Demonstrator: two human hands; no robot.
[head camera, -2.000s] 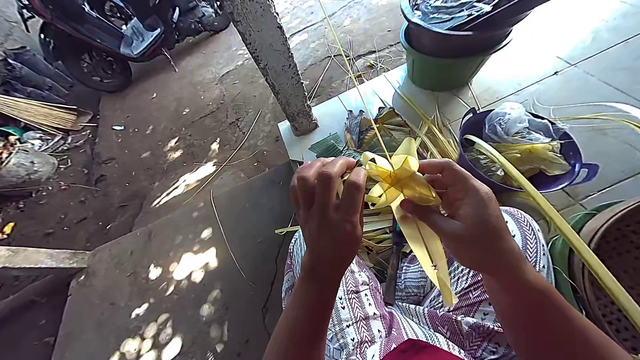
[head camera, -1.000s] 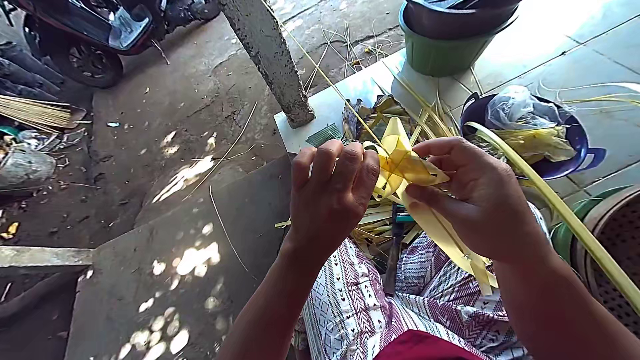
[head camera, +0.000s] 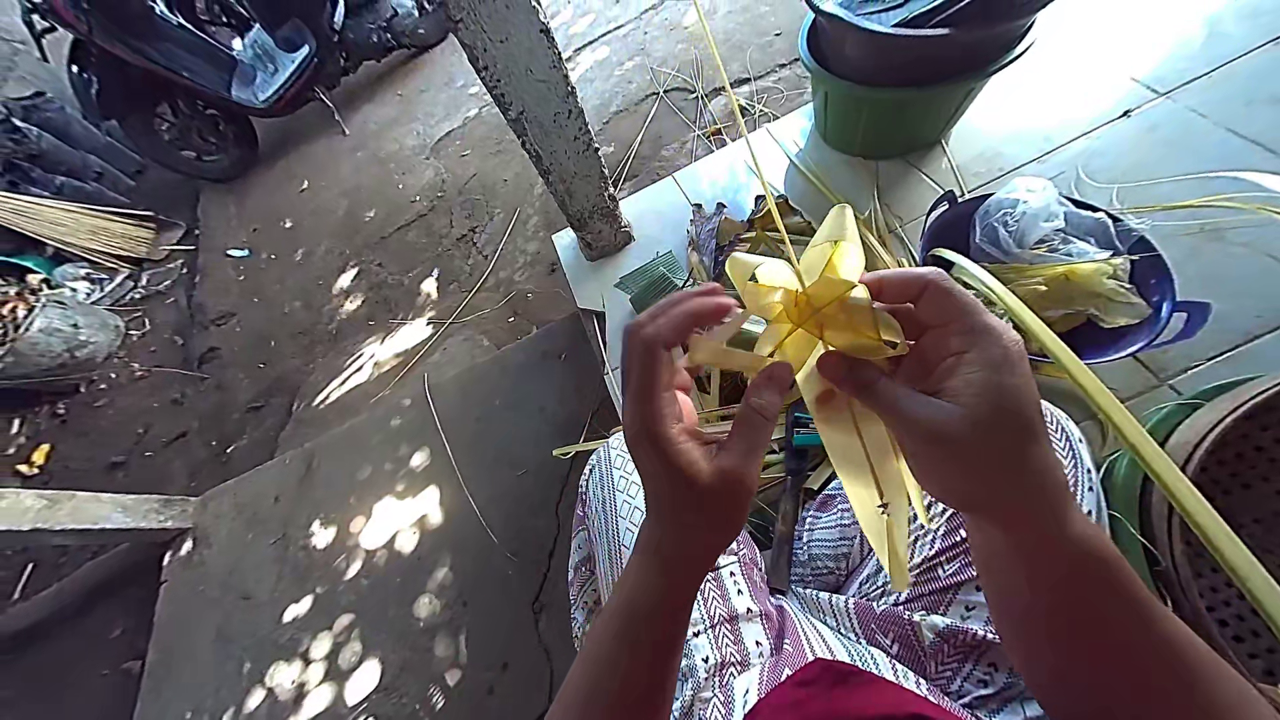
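Note:
A woven star-shaped ornament of pale yellow palm leaf (head camera: 815,310) is held up over my lap, with folded loops around its middle and two tails hanging down. My right hand (head camera: 935,385) grips its right side between thumb and fingers. My left hand (head camera: 700,400) is at its left side, fingers curled and spread, thumb tip touching a short leaf strip (head camera: 725,357) at the ornament's edge. A thin stalk rises from the ornament's centre. Below, partly hidden by the hands, a knife with a dark blade (head camera: 785,530) lies among cut leaf strips.
A blue basin (head camera: 1150,325) with a plastic bag and yellow leaves stands on the tiles (head camera: 1130,110) at right. Behind it is a green bucket (head camera: 890,115). Perforated baskets (head camera: 1225,480) are at far right, a concrete post (head camera: 545,125) ahead, a parked motor scooter (head camera: 190,70) upper left.
My left hand's fingers have come away from the ornament's left loops and spread, and a leaf strip now shows at its thumb. The ornament has turned somewhat in my right hand.

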